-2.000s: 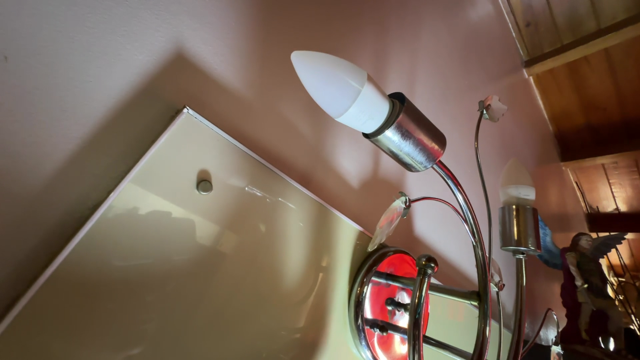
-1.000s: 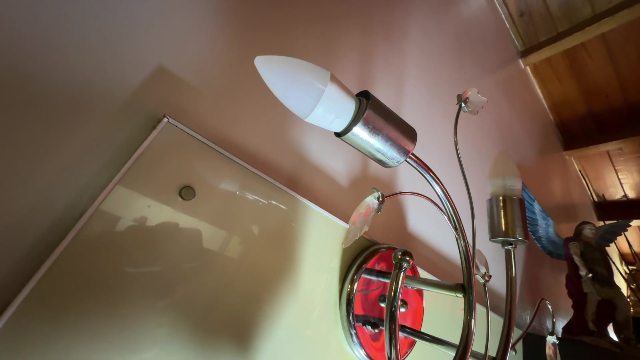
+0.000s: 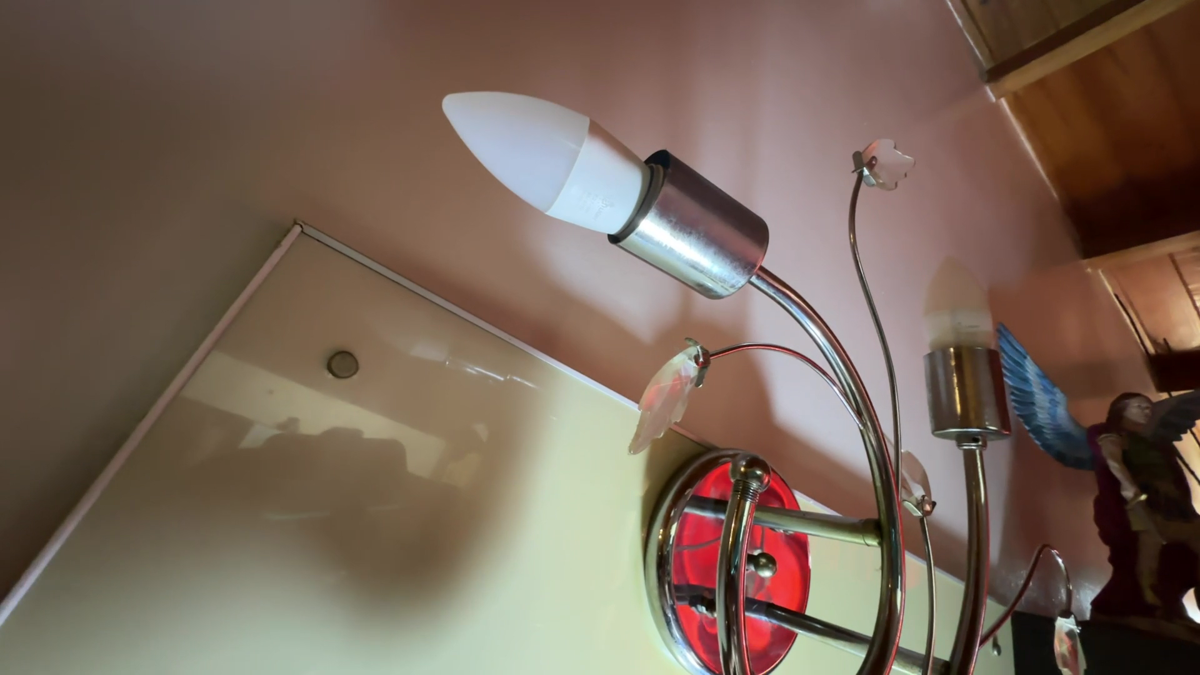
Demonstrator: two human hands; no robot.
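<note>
Neither of my hands is in the head view. A white candle-shaped bulb (image 3: 539,155) sits in a brushed metal socket (image 3: 698,225), tilted up to the left. Its curved chrome arm (image 3: 877,450) runs down toward a round wall base with a red face (image 3: 773,609). To the right, a second bulb (image 3: 958,305) stands upright in its own metal socket (image 3: 967,394). Thin stems carry clear leaf and flower ornaments, among them a leaf (image 3: 667,398) left of the arm and a flower (image 3: 884,165) near the top.
Behind the lamp, a glossy cream panel (image 3: 525,525) with a round metal fixing (image 3: 342,364) is mounted on the pinkish wall (image 3: 469,281). A winged figurine (image 3: 1134,506) stands at the right, below wooden boards (image 3: 1106,131).
The view has shifted a little, and the lamp now appears slightly further left than two seconds ago. Both bulbs remain in their sockets.
</note>
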